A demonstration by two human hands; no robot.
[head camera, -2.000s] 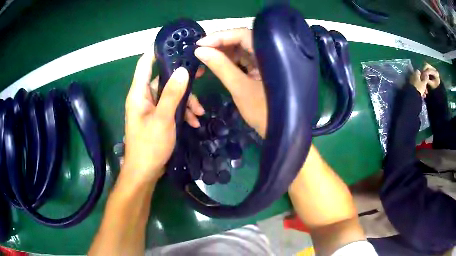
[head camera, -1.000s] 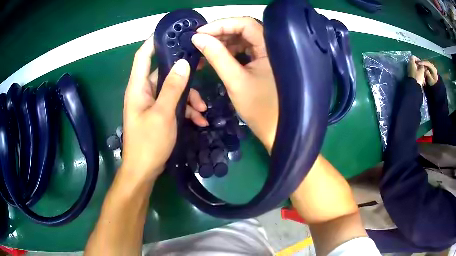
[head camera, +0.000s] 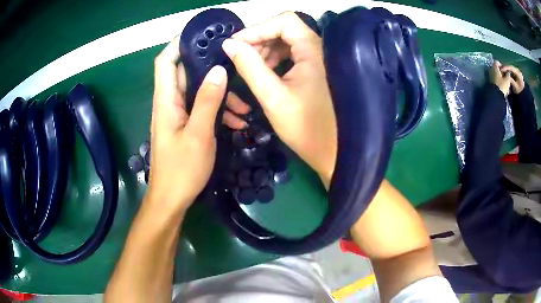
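Observation:
A glossy navy U-shaped neck fan (head camera: 362, 136) is held up above the green table, its curve towards me. My left hand (head camera: 184, 130) grips its left arm just below the rounded end, thumb on the face beside the round holes. My right hand (head camera: 287, 83) reaches through the band from the right, with thumb and index fingertip at the centre of that end. The fingertips hide the centre, so I cannot tell if a disc is under them. Loose navy cover discs (head camera: 256, 184) lie in a pile on the table below, partly hidden by the fan and hands.
Several stacked neck fans (head camera: 98, 168) lie at the left. More neck fans (head camera: 415, 83) lie behind the held one at the right. A clear plastic bag (head camera: 460, 89) and a neighbouring person's dark sleeves (head camera: 483, 136) are at the far right. A white strip (head camera: 113, 56) curves across the back.
The fan's right arm has shifted right and slightly down in view. The left fan end sits slightly higher and further left. My right fingertips stay at the fan end.

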